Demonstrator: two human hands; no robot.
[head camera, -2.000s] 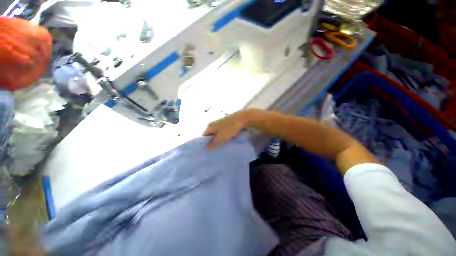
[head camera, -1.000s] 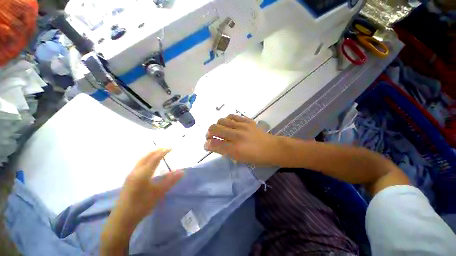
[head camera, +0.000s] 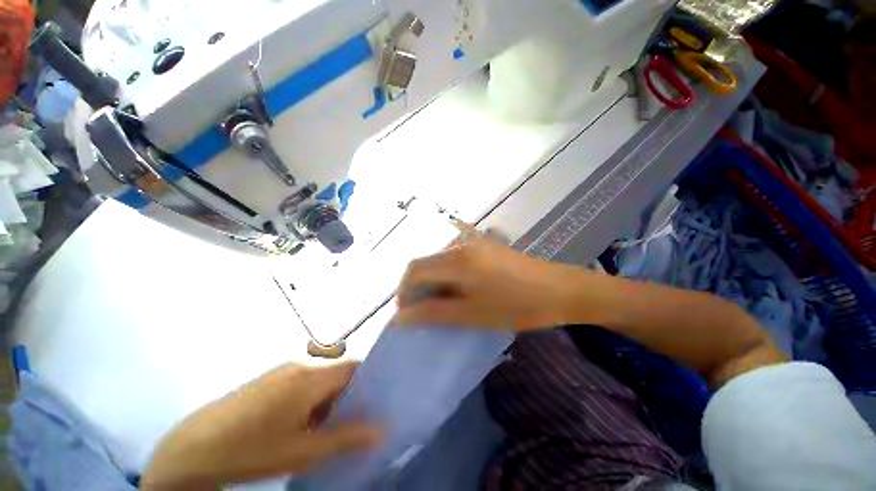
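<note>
The light blue cloth (head camera: 423, 369) lies at the near table edge, between my two hands, and hangs toward my lap. My right hand (head camera: 471, 288) is shut on its upper edge, just in front of the machine bed. My left hand (head camera: 274, 422) is on the cloth's left side, slightly blurred, with the cloth between thumb and fingers. The cloth lies clear of the presser foot area under the white sewing machine (head camera: 317, 86). Another part of light blue cloth (head camera: 58, 441) lies at the lower left.
Scissors with red and yellow handles (head camera: 668, 81) lie at the table's right end, near the ruler strip (head camera: 605, 187). A blue basket (head camera: 768, 206) of blue-grey pieces stands at the right, with a red basket (head camera: 845, 211) beyond. White cloth pieces (head camera: 24, 173) are heaped at the far left.
My left hand has moved down and left onto the cloth. My right hand has moved slightly down and now grips its edge. The care label seen earlier no longer shows.
</note>
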